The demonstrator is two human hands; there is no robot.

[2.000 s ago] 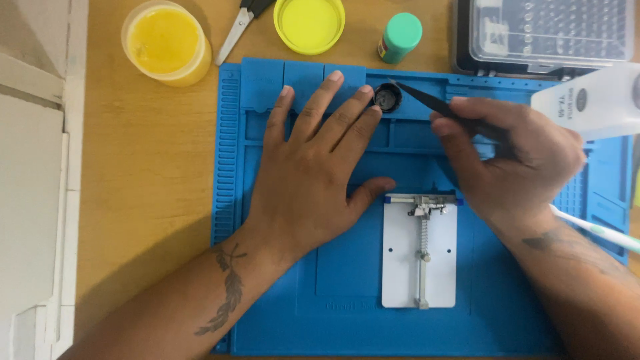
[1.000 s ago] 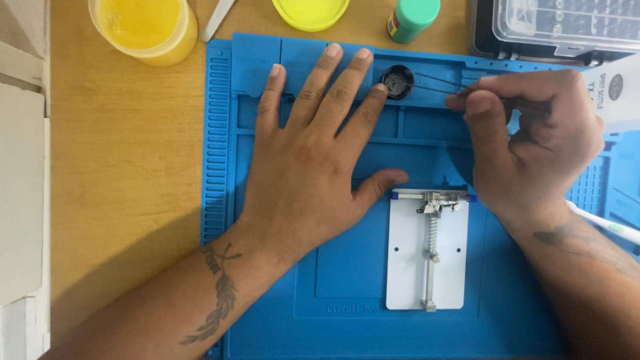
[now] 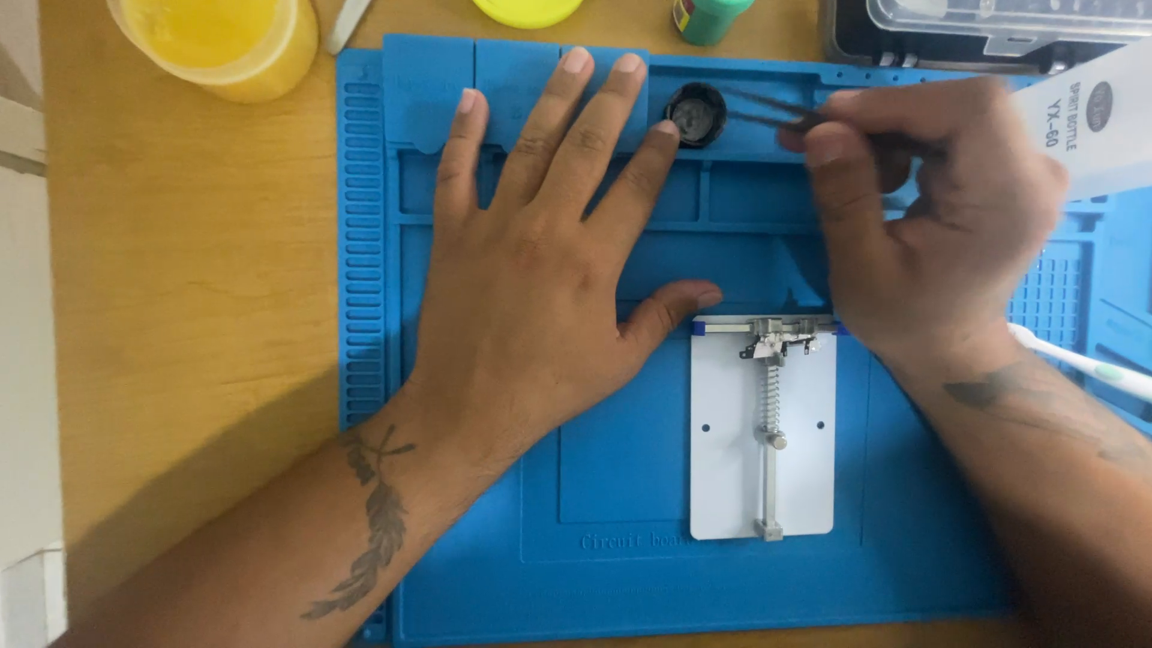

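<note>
My left hand lies palm down with fingers spread on a blue silicone repair mat. Its index fingertip meets the rim of a small round black container with grey contents. Dark tweezers are pinched in my right hand; their two tips are apart and blurred, just right of the container. Below my hands lies a white circuit board holder with a metal rail, spring and clamp. A small part seems to sit in the clamp, but I cannot tell what it is.
A tub of yellow stuff, a yellow lid, a green-capped container and a clear-lidded case stand along the top. A white spirit bottle is behind my right hand. A white-handled tool lies by my right wrist.
The tweezers' two arms show now, while two seconds ago they looked like one dark shape. My left hand stays spread on the mat by the black container.
</note>
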